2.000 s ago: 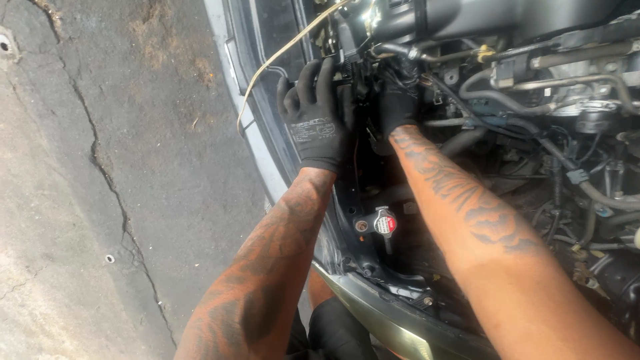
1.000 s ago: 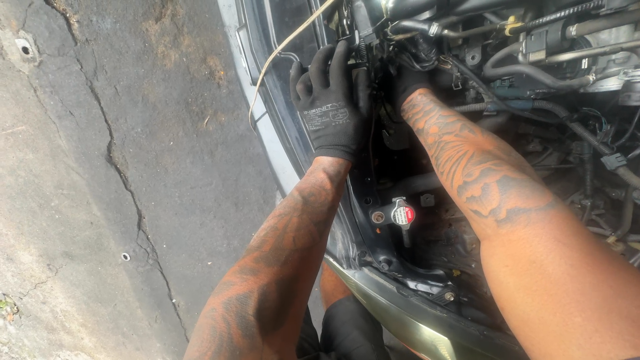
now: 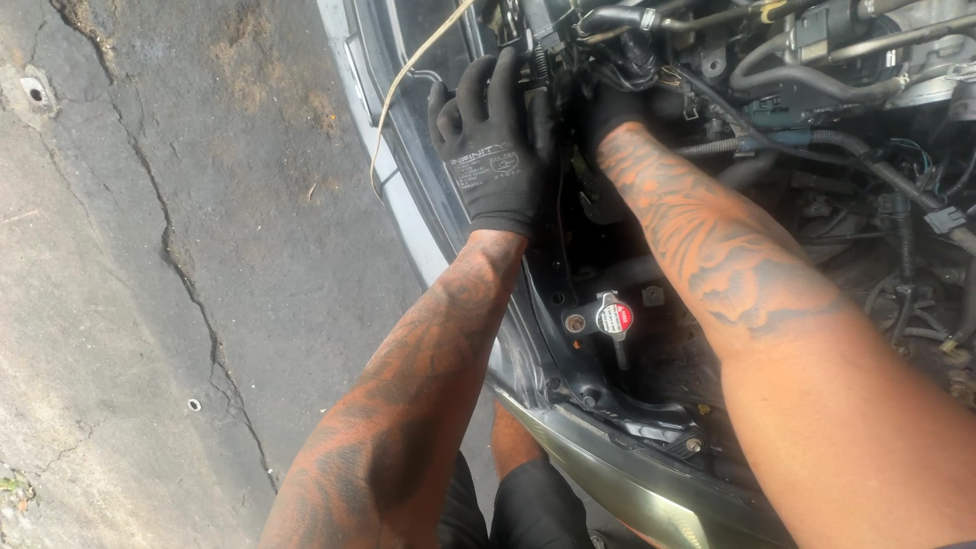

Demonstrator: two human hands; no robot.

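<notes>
Black work gloves cover both hands. My left hand (image 3: 496,141) rests, fingers spread, on the dark front edge of a car's engine bay, its fingertips beside a corrugated wire loom (image 3: 541,61). My right hand (image 3: 614,107) reaches down into the bay just right of it, under black wiring (image 3: 633,69); its fingers are hidden in shadow, and whether they hold anything cannot be seen. A thin pale cable (image 3: 396,84) curves over the body edge left of my left hand. Nearer to me, a radiator cap (image 3: 614,318) with a red and white label sits between my forearms.
Hoses and metal pipes (image 3: 823,84) fill the upper right, with a wiring harness (image 3: 877,149) below them. A headlight (image 3: 648,496) lies at the near corner. Cracked pavement (image 3: 152,229) spreads along the left, beside the light-coloured bumper edge (image 3: 408,221).
The view has shifted a little. Both hands stay at about the same places on the car, the left on the front edge and the right inside the bay.
</notes>
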